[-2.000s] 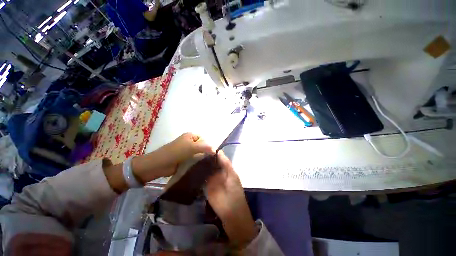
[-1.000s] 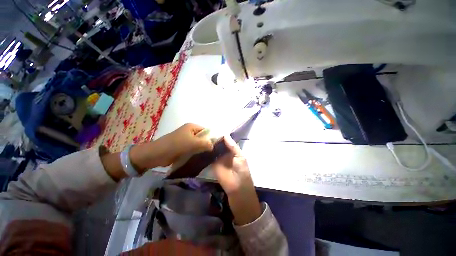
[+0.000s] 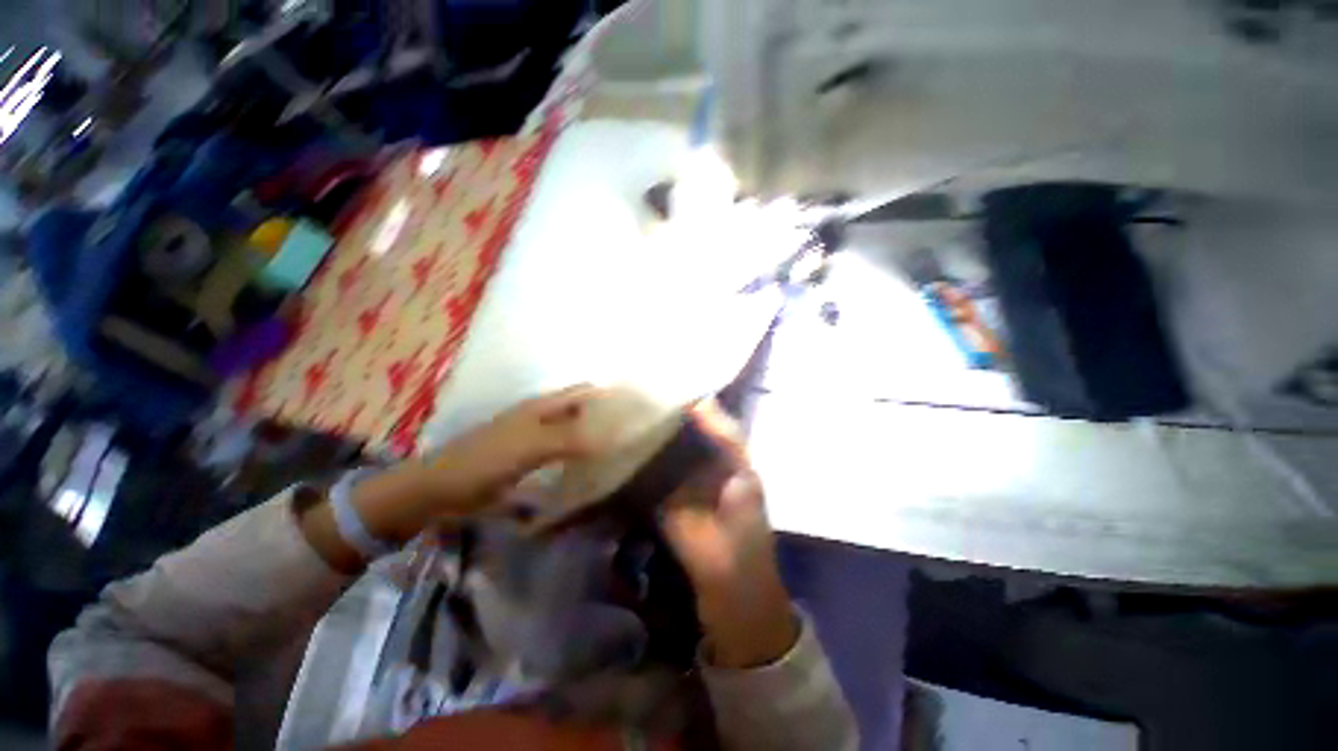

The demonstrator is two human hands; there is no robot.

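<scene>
The picture is blurred. My left hand (image 3: 531, 440) and my right hand (image 3: 719, 517) hold a fabric strip (image 3: 616, 458) at the front table edge, pale on top and dark brown on the underside. The strip's far end runs up to the presser foot and needle (image 3: 804, 267), where the lamp bleaches it. My left hand is on the strip's left side with bent fingers. My right hand is on its right side, nearer the needle. The white sewing machine (image 3: 1027, 103) stands behind.
Snips (image 3: 961, 323) lie right of the needle, beside a flat black rectangle (image 3: 1086, 301) with a white cable (image 3: 1284, 470). A red-printed covering (image 3: 389, 301) and a blue bundle (image 3: 110, 301) are at left. Grey-brown cloth (image 3: 550, 602) is heaped at my lap.
The view has shifted and blurred. The strip has turned so that more of its pale side shows between my hands. My right hand's fingers have opened somewhat around it.
</scene>
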